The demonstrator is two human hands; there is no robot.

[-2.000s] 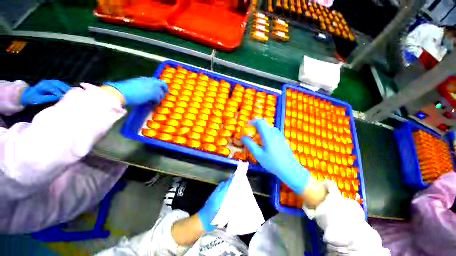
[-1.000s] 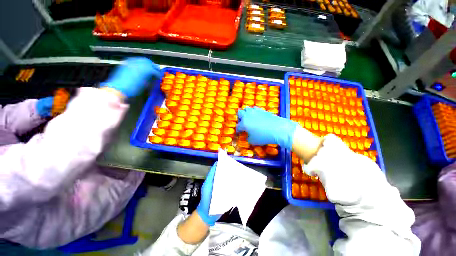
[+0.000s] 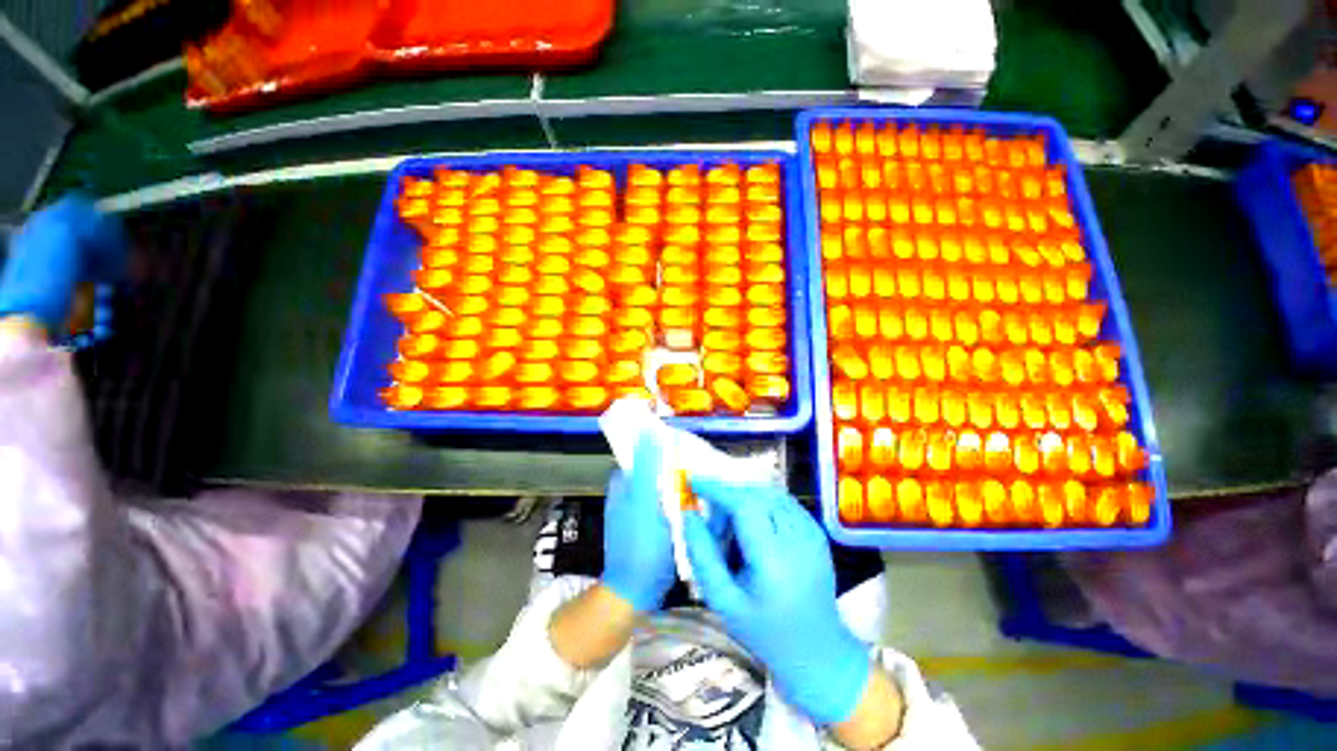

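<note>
My left hand (image 3: 641, 521), in a light blue glove, holds a white wipe (image 3: 639, 426) in front of the left tray's near edge. My right hand (image 3: 770, 572), also gloved, is beside it, fingers on a small orange-gold part (image 3: 685, 492) against the wipe; the fingers partly hide the part. The left blue tray (image 3: 587, 426) lies crosswise with rows of orange-gold parts, a gap showing near its front edge. The right blue tray (image 3: 997, 537) stands lengthwise beside it with even rows of the same parts.
A white stack of wipes (image 3: 921, 44) lies beyond the right tray. Red-orange trays (image 3: 499, 33) are at the back left. Another person's gloved hand (image 3: 59, 264) and pink sleeve are at left. Another blue tray (image 3: 1273, 264) is at the right edge, above a pink sleeve.
My right hand has moved from the left tray down to the wipe, with a part now at its fingers. The neighbour's hand has moved left, away from the left tray. The camera view has shifted.
</note>
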